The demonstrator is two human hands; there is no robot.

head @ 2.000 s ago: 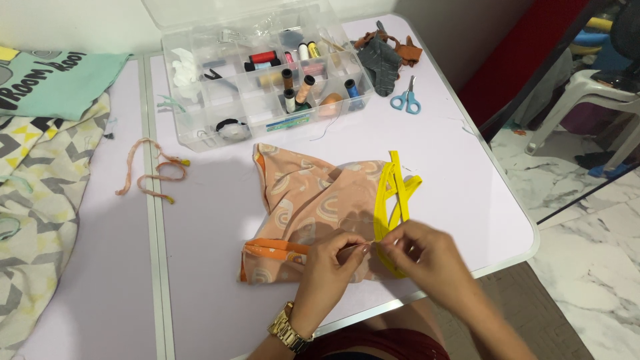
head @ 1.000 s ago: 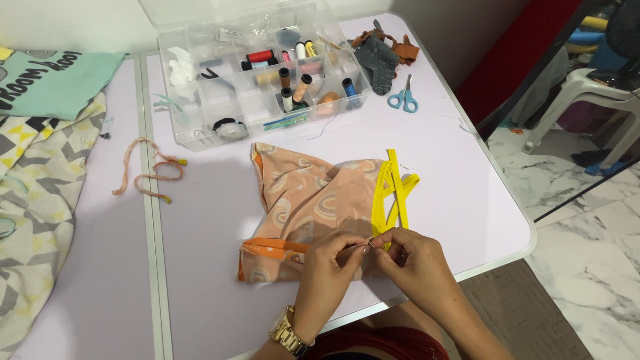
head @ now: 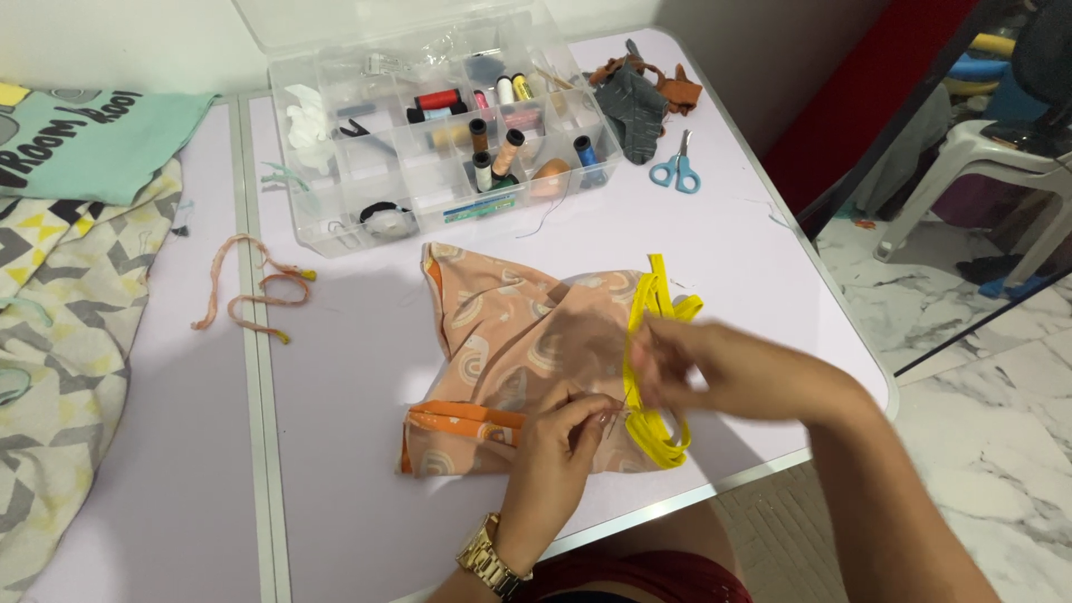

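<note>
A peach fabric garment (head: 536,335) with a rainbow print and orange inner side lies on the white table, with a yellow fabric band (head: 634,352) along its right edge. My left hand (head: 561,461), wearing a gold watch (head: 490,559) at the wrist, pinches the garment's fabric near the band between thumb and fingertips. Thin strands, thread or pins, show at those fingertips. Above the yellow band, my right hand (head: 695,364) is blurred, its fingers bent; whether it holds a needle or thread cannot be made out.
A clear compartment box (head: 427,209) with thread spools stands behind the garment. Blue-handled scissors (head: 677,174) and grey and brown fabric scraps (head: 632,105) lie to its right. A peach cord (head: 243,297) lies left. Patterned cloth (head: 75,335) covers the far left.
My right hand has moved away from the left fingertips, up and over the yellow band. The left hand stays at the garment's lower right.
</note>
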